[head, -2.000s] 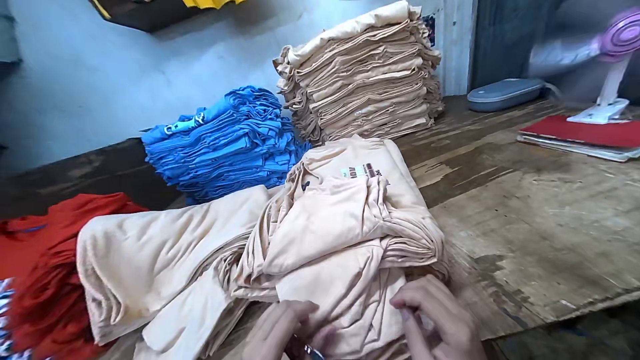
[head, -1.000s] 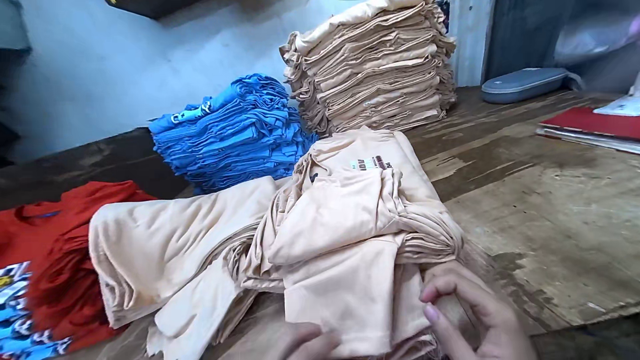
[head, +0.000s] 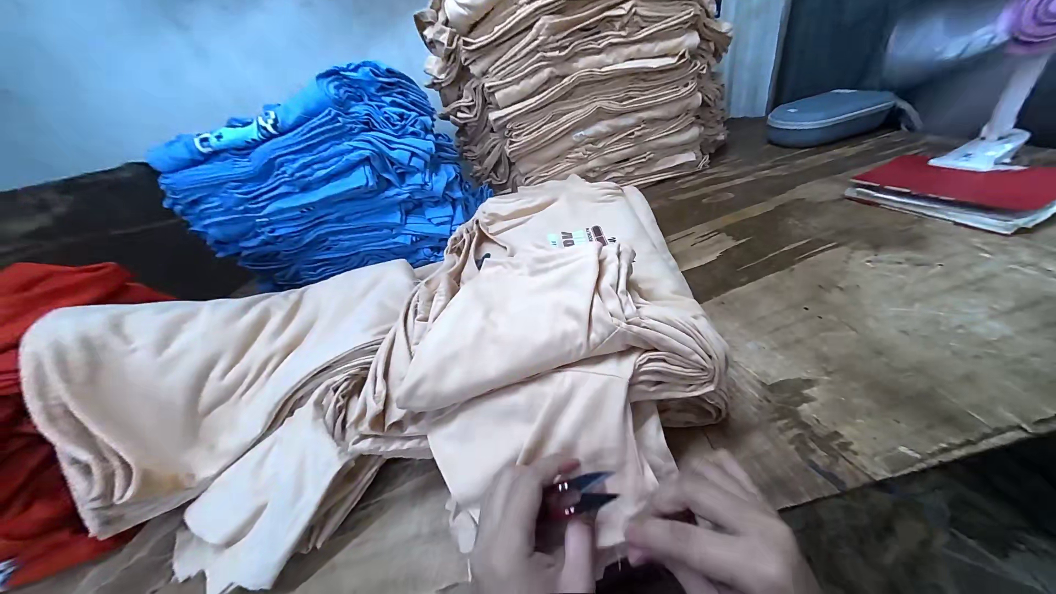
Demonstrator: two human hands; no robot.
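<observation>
My left hand point(head: 524, 528) holds a pair of thread snips point(head: 587, 492), whose two dark blades stand apart and point right, over the near edge of a cream fabric piece. My right hand point(head: 718, 528) is just right of the blades, its thumb and fingers pinched together on the edge of the cream fabric point(head: 536, 412). That fabric belongs to a pile of folded cream garments point(head: 569, 214), the top one bearing a small print. Part of the pile spreads left, with a sleeve-like end point(head: 264, 495) hanging toward me.
Behind stand a blue garment stack point(head: 330, 181) and a tall cream stack point(head: 594, 91). Red cloth point(head: 49, 462) lies at the left. On the wooden table point(head: 891, 330), farther right, are a grey zip case point(head: 829, 118), a red-covered book point(head: 965, 186) and a fan point(head: 998, 115).
My left hand has come up beside my right hand, and the snips' blades now show plainly. My right hand's fingers, spread a second ago, have closed on the fabric edge.
</observation>
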